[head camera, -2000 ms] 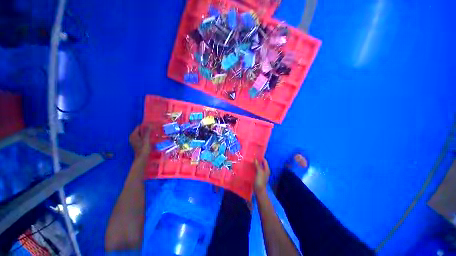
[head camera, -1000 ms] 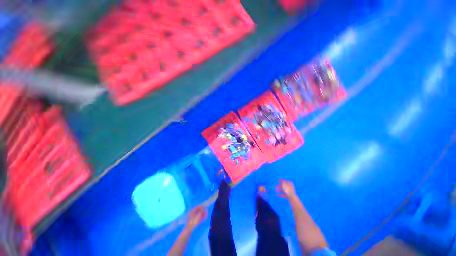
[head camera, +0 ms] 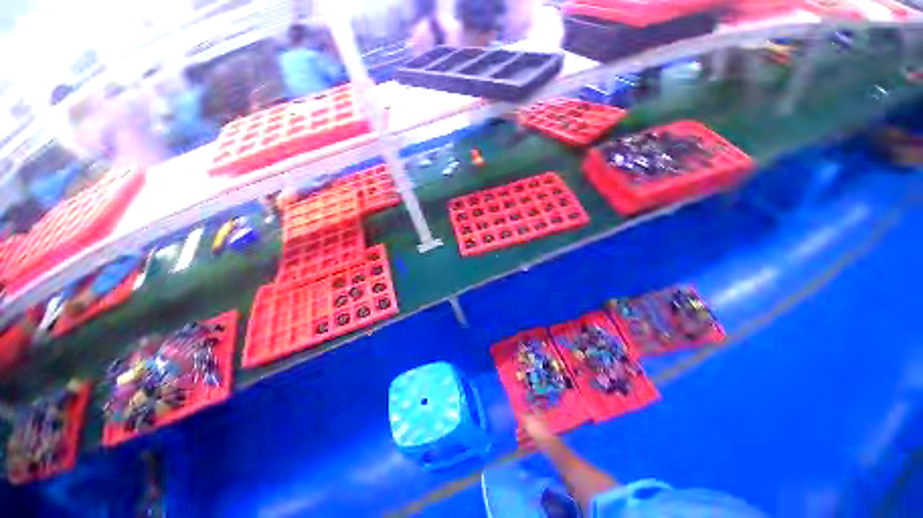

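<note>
Three red trays heaped with mixed coloured parts lie in a row on the blue floor: a near tray (head camera: 513, 376), a middle tray (head camera: 640, 390) and a far tray (head camera: 708, 314). My right hand (head camera: 538, 433) reaches in from the bottom right, over the lower end of the near tray. The hand is small and blurred, so its fingers and any contact with the tray cannot be made out. My left hand is out of the picture.
A light blue stool (head camera: 430, 410) stands left of the floor trays. The green bench (head camera: 435, 278) bears compartment trays (head camera: 518, 212) and heaped trays (head camera: 228, 349). A pale post (head camera: 405, 192) rises to the shelf, which holds a dark tray (head camera: 481, 73). People stand blurred beyond.
The red tray held in both hands earliest now lies on the floor beside the others, let go. The view has swung up to the bench and shelf. My left hand has left the picture.
</note>
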